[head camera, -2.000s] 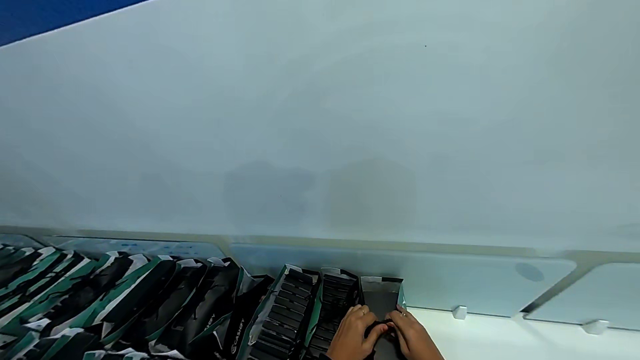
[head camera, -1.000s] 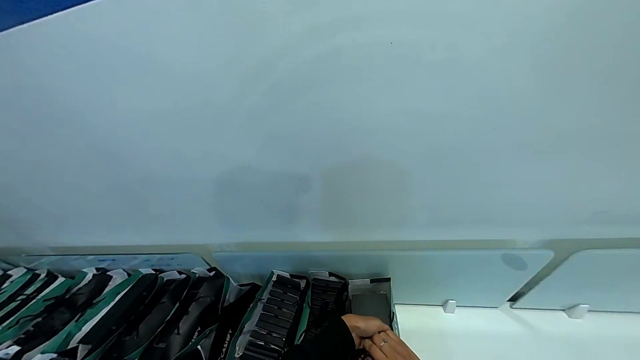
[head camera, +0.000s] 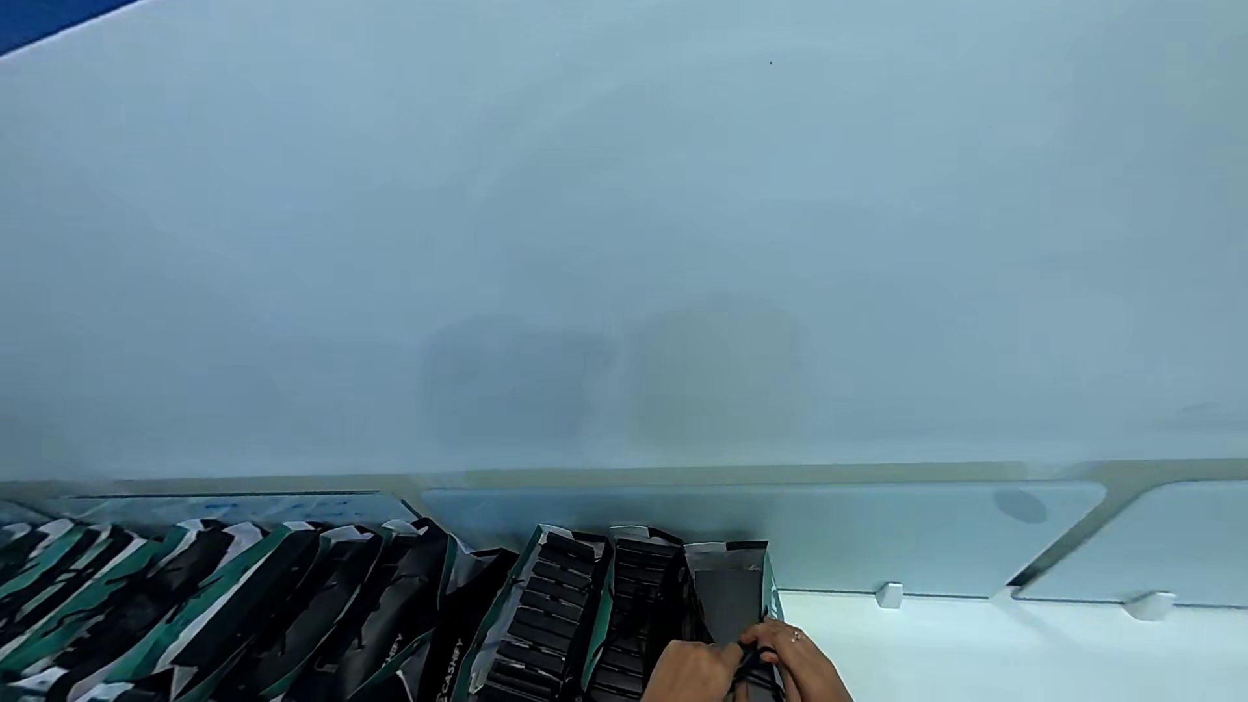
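Observation:
At the bottom edge, right of centre, my left hand (head camera: 692, 673) and my right hand (head camera: 804, 663) meet over an open bag (head camera: 775, 595). Between the fingers is a thin black strap or cord (head camera: 753, 658); both hands seem to pinch it. A ring shows on a finger of the right hand. Inside that bag lies a flat dark grey box (head camera: 729, 595). Just left stand two more open bags, one holding a row of black boxes (head camera: 556, 604), the other similar black boxes (head camera: 639, 595).
Many black, green and white bags (head camera: 224, 595) lean in a row at the left. Behind them runs a low frosted panel (head camera: 780, 526) with small white clips (head camera: 888, 595), below a pale wall (head camera: 624, 244). A white surface (head camera: 936, 653) extends to the right.
One second ago one forearm crossed over the bags and my hands were clasped together; now they are side by side with the black strap between them.

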